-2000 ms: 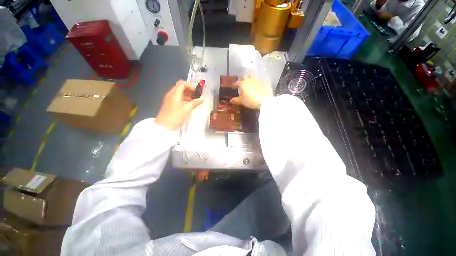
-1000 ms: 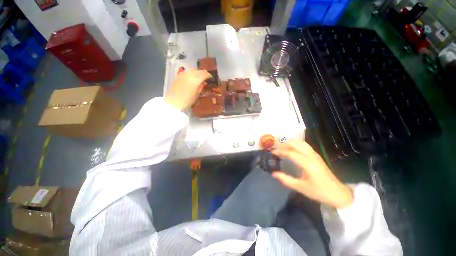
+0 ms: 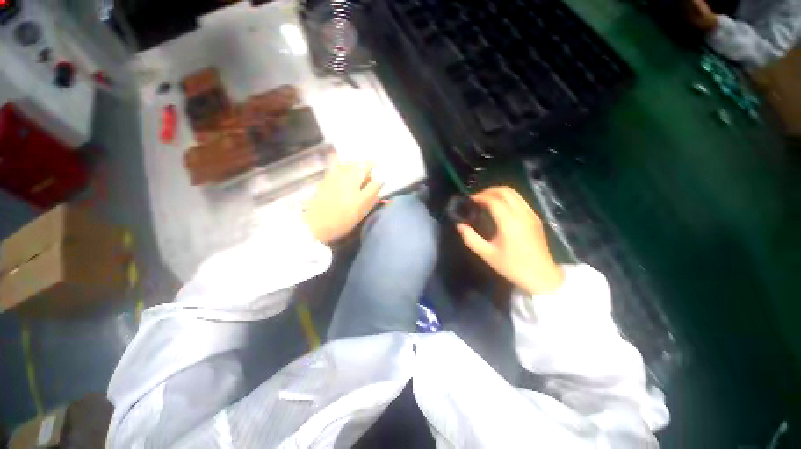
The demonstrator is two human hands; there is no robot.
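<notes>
My right hand (image 3: pixel 518 238) holds a small black housing (image 3: pixel 464 209) between thumb and fingers, to the right of the machine table and over the dark green bench edge. My left hand (image 3: pixel 342 200) is at the table's front right edge, fingers apart, with nothing visible in it; the picture is blurred there. The fixture's reddish-brown blocks (image 3: pixel 221 156) with black sections stand on the white machine table (image 3: pixel 171 210). Whether a part lies in the fixture cannot be told.
Black blister trays (image 3: pixel 518 66) lie right of the table. A cooling fan (image 3: pixel 338 37) stands at its back right corner. A red marker or tool (image 3: pixel 169 124) lies left of the fixture. Cardboard box (image 3: pixel 61 263) on the floor, left. Another person's sleeve (image 3: pixel 760 35) shows top right.
The view has swung right. My left hand has left the fixture and come to the table's front right edge. My right hand has moved right, away from the table, still holding the black housing.
</notes>
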